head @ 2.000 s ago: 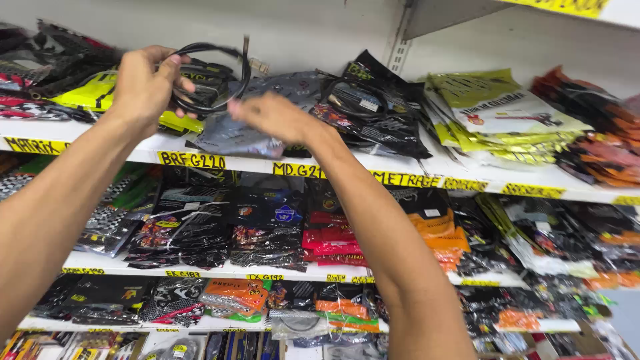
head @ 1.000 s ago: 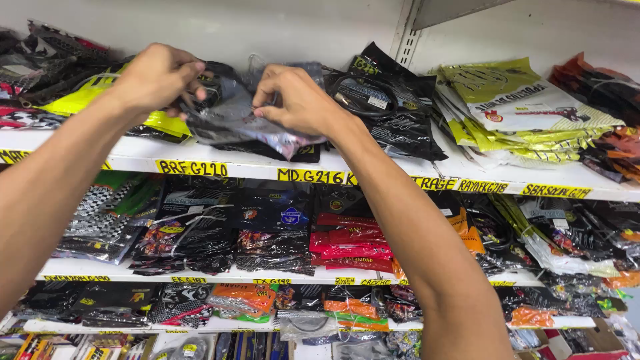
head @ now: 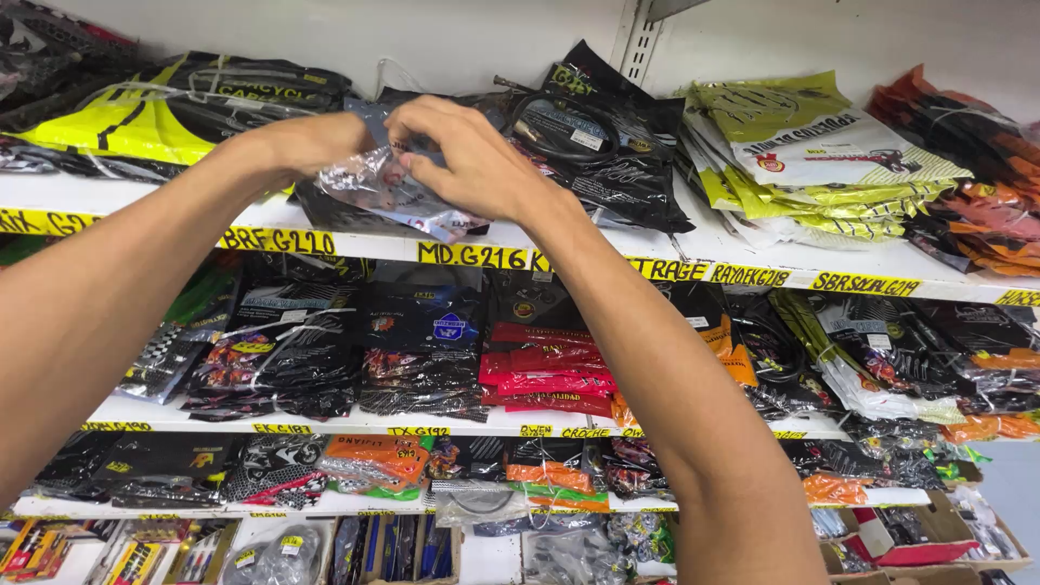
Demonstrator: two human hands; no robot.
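Note:
On the upper shelf, my right hand point(head: 455, 158) grips the top edge of a clear and grey plastic bag point(head: 378, 185) between thumb and fingers. My left hand point(head: 337, 142) is at the bag's left side, its fingers hidden in or behind the plastic; its grip cannot be made out. The coiled black cable is not visible between my hands. Right of my right hand lies a black packet with a looped black cable point(head: 585, 134). To the left is a yellow and black packet point(head: 162, 122).
The white upper shelf point(head: 357, 236) has yellow handwritten labels along its edge. Yellow-green packets point(head: 812, 154) and orange-black packets point(head: 975, 162) lie at the right. Lower shelves hold black packets point(head: 276, 341), red packets point(head: 544, 366) and boxes point(head: 918, 536).
Two seconds ago my left hand held a coiled black cable above the grey bag. My right hand has since taken hold of the bag, and my left hand has moved down to it.

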